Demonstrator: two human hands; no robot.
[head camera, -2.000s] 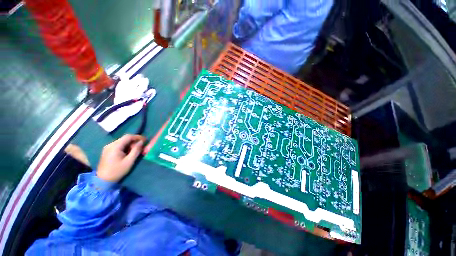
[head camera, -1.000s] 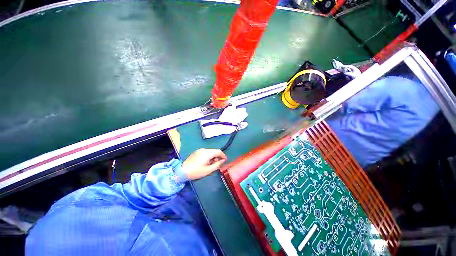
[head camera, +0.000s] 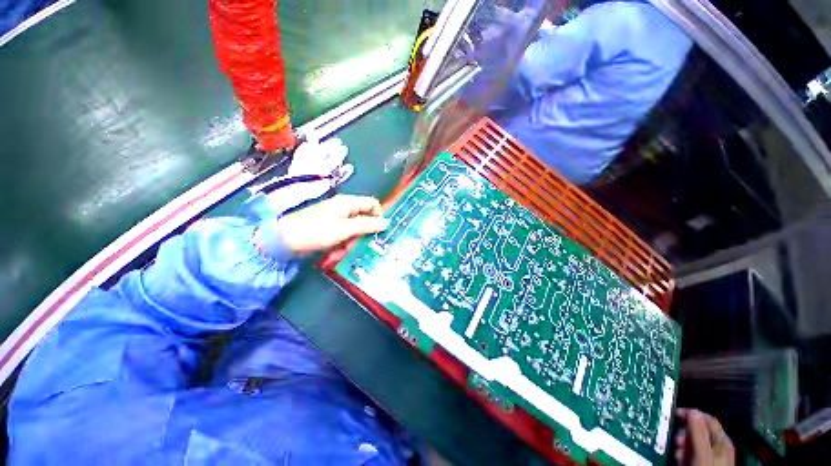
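Observation:
A large green circuit board with white traces and a broad white strip lies tilted in view on a red pad. My left hand is bare, its fingertips on the board's left edge. My right hand is at the board's near right corner, cut off by the picture's bottom; its fingers are curled beside the edge and its grip is not clear. Dark-handled cutters lie on a white glove just beyond my left hand.
An orange slotted rack shows behind the board. A red-wrapped post stands at the rail of the green conveyor. A clear partition in a metal frame has a person in blue behind it. Black bins are at right.
The view has swung back right, showing the whole board again. My left hand has moved from beside the pad onto the board's left edge. My right hand has come into view.

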